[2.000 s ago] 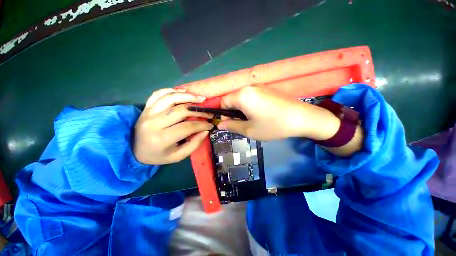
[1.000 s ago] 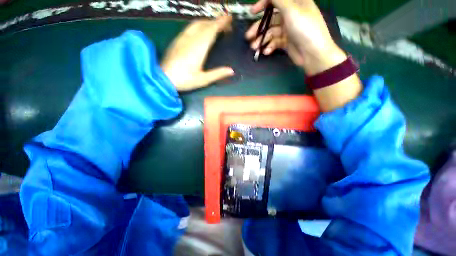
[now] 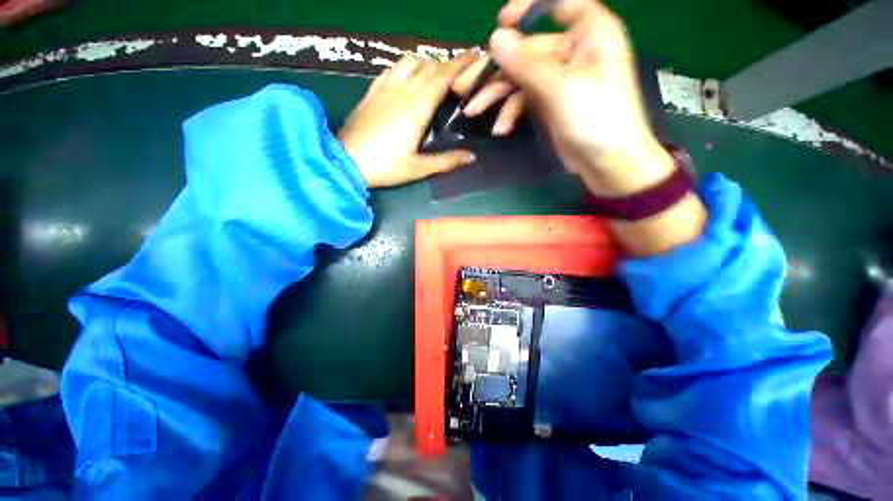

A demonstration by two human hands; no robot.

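Note:
My right hand [image 3: 568, 88] holds thin dark tweezers [image 3: 480, 83], pointing down-left, their pale tip at the black adhesive sheet [image 3: 509, 161] on the bench. My left hand [image 3: 397, 122] lies flat on the left part of that sheet, fingers spread, thumb towards the tweezers' tip. Whether the tip grips a piece is too small to tell. Nearer me, the open tablet [image 3: 534, 347] lies in its red foam tray [image 3: 431, 338]. A small amber-gold part [image 3: 476, 287] shows at the board's upper left corner. My right sleeve hides the tray's right part.
The dark green bench [image 3: 147, 196] has a chipped white-brown far edge [image 3: 284, 44]. A grey metal bar [image 3: 813, 59] stands beyond it at upper right. A person's pink-purple sleeve [image 3: 862, 401] is at the right rim. Part of a hand shows at the top left corner.
Both hands went from the tablet's corner to the black sheet beyond the tray. In the last second the tweezers' tip moved left towards my left thumb. The tray sits slightly lower in view.

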